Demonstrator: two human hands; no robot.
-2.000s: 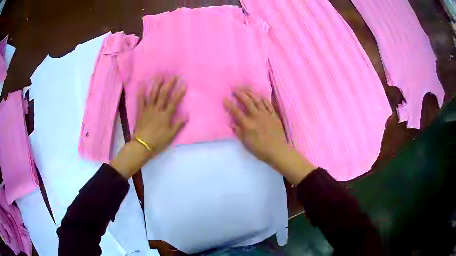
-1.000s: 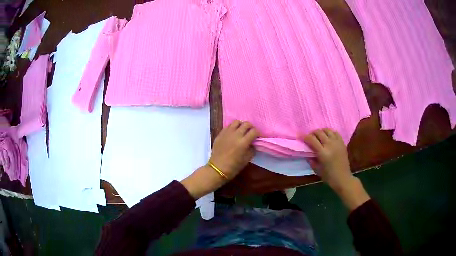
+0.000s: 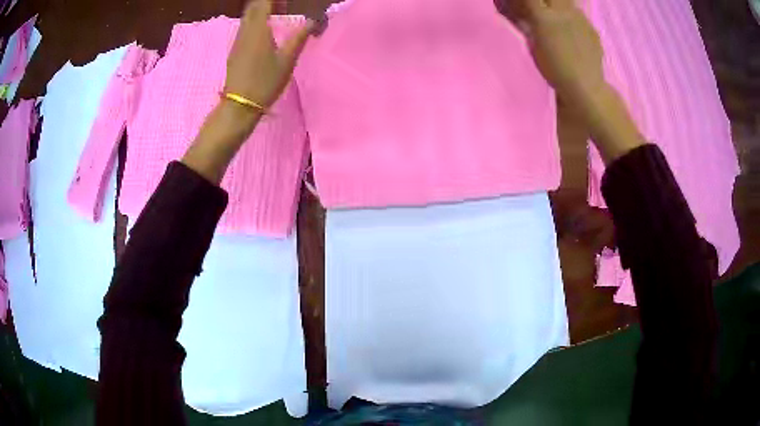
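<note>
A wide pink ribbed panel stack (image 3: 433, 125) lies in the middle, with its near edge straight across a large white paper sheet (image 3: 437, 291). The bare lower part of the sheet shows. My left hand (image 3: 262, 66) is at the upper left of this stack, over the second pink stack (image 3: 258, 179), thumb at the wide stack's far left corner. My right hand (image 3: 567, 46) is at its upper right. The fingers of both hands are partly cut off by the top edge and blurred, so their grip on the fabric cannot be told.
A narrow pink strip stack (image 3: 104, 141) lies on another white sheet (image 3: 71, 266) at the left. More pink pieces (image 3: 15, 170) are at the far left. A long pink panel (image 3: 687, 125) lies at the right, partly behind my right sleeve. The green floor shows beyond the table's near edge.
The wide panel's near part, held in both hands at its near edge a second ago, is now folded away from me, uncovering the white sheet. Both hands have moved to the far side.
</note>
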